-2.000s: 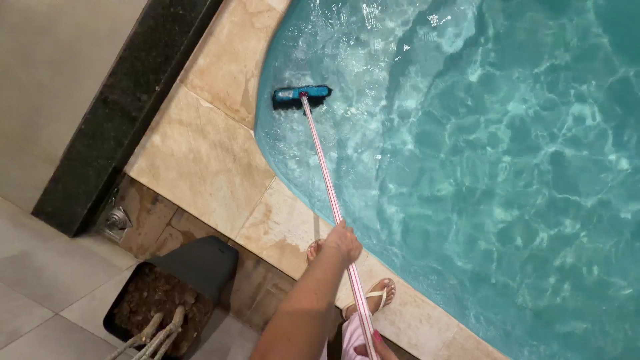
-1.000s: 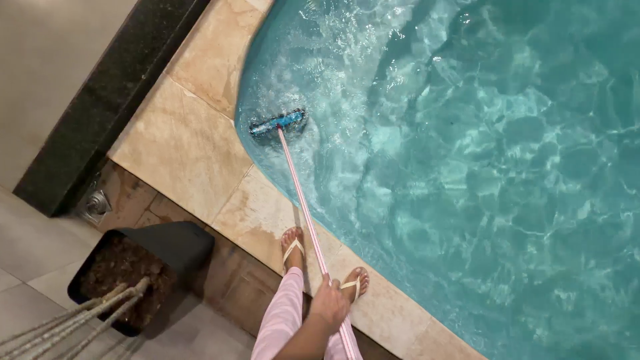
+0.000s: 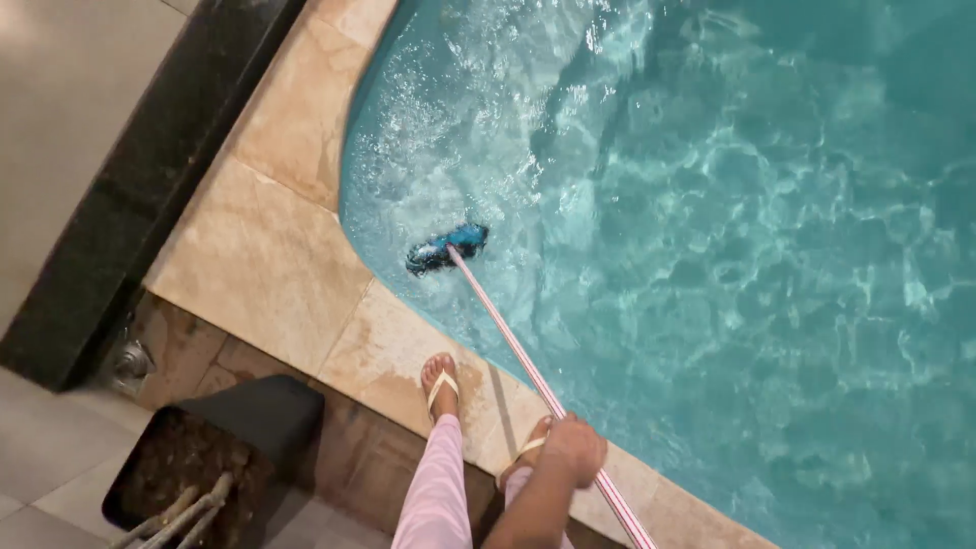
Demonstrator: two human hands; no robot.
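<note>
My left hand (image 3: 577, 449) is closed around the pink-and-white striped pole (image 3: 509, 335) of a brush, above the pool's edge. The pole slants from the lower right up to the blue brush head (image 3: 448, 248), which lies at the water surface near the curved pool wall. Its dark bristles are wet and partly hidden by water. The pole's lower end runs out of the bottom of the view. My right hand is not in view.
Stone coping (image 3: 267, 267) borders the pool water (image 3: 732, 305), with my feet in flip-flops on it. A dark planter (image 3: 282, 419) with soil and stems stands at lower left. A black stone ledge (image 3: 145, 191) and a floor drain (image 3: 133, 364) are at left.
The brush head was closer to the pool wall one second ago and is now farther out from it. My right hand, partly visible two seconds ago low on the pole, is out of view.
</note>
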